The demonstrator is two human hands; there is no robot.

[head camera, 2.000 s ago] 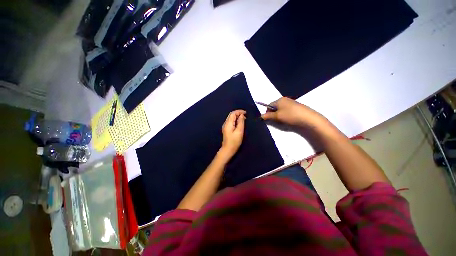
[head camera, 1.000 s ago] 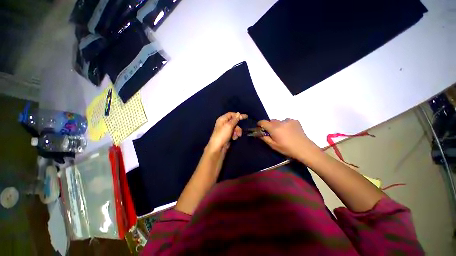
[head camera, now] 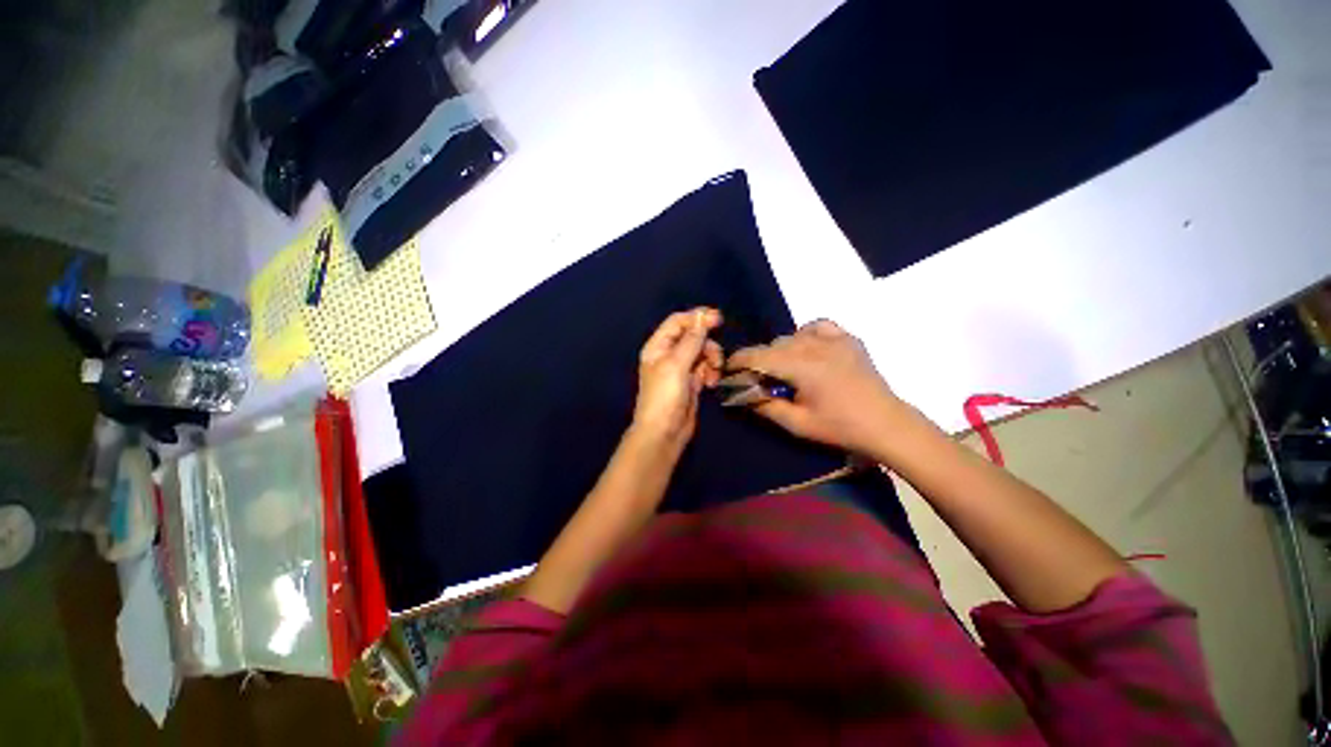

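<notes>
A black garment (head camera: 540,350) lies flat on the white table in front of me. My left hand (head camera: 677,377) is over its right part, with thumb and fingertips pinched together; whether a thread or cloth is between them is too small to tell. My right hand (head camera: 815,385) holds small thread snips (head camera: 756,391), their blades pointing left toward my left fingertips. The snips' handle is mostly hidden in my right hand.
A black garment stack (head camera: 1007,124) lies at the upper right. Glossy packed garments (head camera: 423,161) are heaped upper left. Yellow dotted sheets (head camera: 372,310) with a dark pen, water bottles (head camera: 175,321) and clear red-edged bags (head camera: 256,555) are at left. A red cord (head camera: 993,416) is near the table edge.
My right hand has moved down and left, bringing the snips from the garment's right edge to beside my left fingertips. The view has shifted slightly, and the blades now show apart.
</notes>
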